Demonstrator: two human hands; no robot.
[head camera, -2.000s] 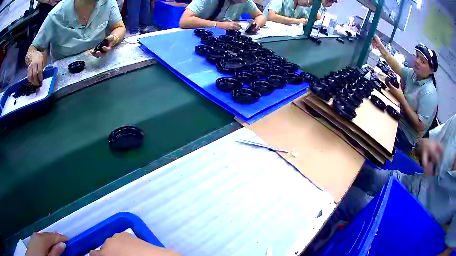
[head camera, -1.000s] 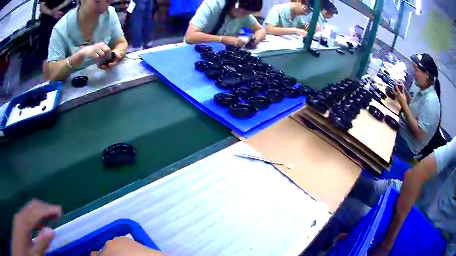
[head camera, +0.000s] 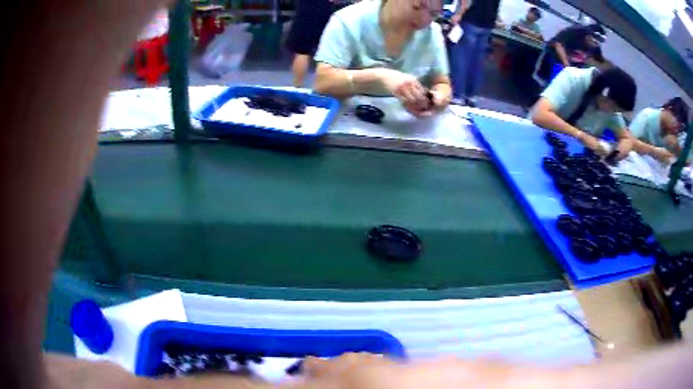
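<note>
A blue tray (head camera: 266, 334) with a white lining lies at the bottom, with many small black parts (head camera: 216, 362) in it. My right hand (head camera: 357, 371) is at the tray's right part, cut off by the bottom edge; its fingers and any hold are hidden. A large, dark, blurred skin shape (head camera: 68, 137) fills the left side very close to the camera; it appears to be my left hand or arm, with no fingers to be made out. A round black housing (head camera: 393, 243) lies on the green conveyor belt (head camera: 266, 197).
A blue cup (head camera: 91, 327) lies on white paper left of the tray. Tweezers (head camera: 580, 323) lie at right on the white sheet (head camera: 486, 327). Across the belt are another blue tray (head camera: 266, 135), a blue sheet (head camera: 524, 190) with black housings, a green post (head camera: 179, 68) and seated people.
The view has turned left, so the near tray, cup and far tray show more fully. My left hand is no longer seen beside the tray; the blurred skin shape now covers the left side.
</note>
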